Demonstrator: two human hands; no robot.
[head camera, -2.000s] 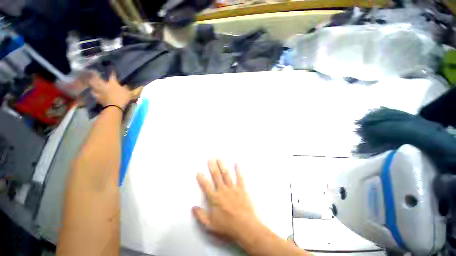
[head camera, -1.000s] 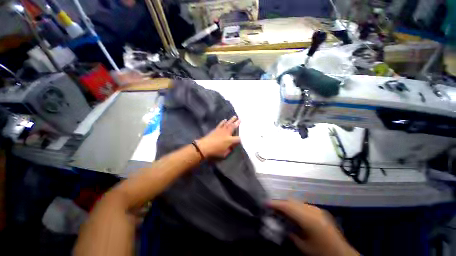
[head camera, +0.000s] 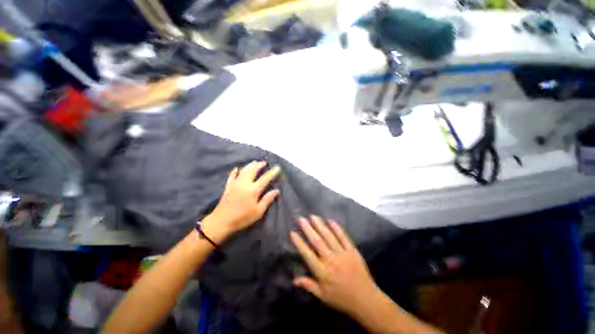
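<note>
A dark grey cloth garment (head camera: 163, 163) lies spread over the left part of the white machine table and hangs over its front edge. My left hand (head camera: 243, 199), with a dark band at the wrist, rests on the cloth with its fingers apart. My right hand (head camera: 334, 261) lies palm down on the cloth's hanging part, fingers spread. The two hands are close but apart. Neither visibly grips the cloth.
The white sewing machine head (head camera: 443, 85) stands at the right, with a teal fluffy cover (head camera: 414, 32) on top. Black shears (head camera: 479, 153) and yellow-green snips (head camera: 450, 130) lie right of the needle area. A red thing (head camera: 70, 111) is at the left.
The cloth, bunched narrowly a second ago, is now spread wider to the left. My left hand has moved left and down. My right hand has moved up and left onto the cloth, its fingers now apart.
</note>
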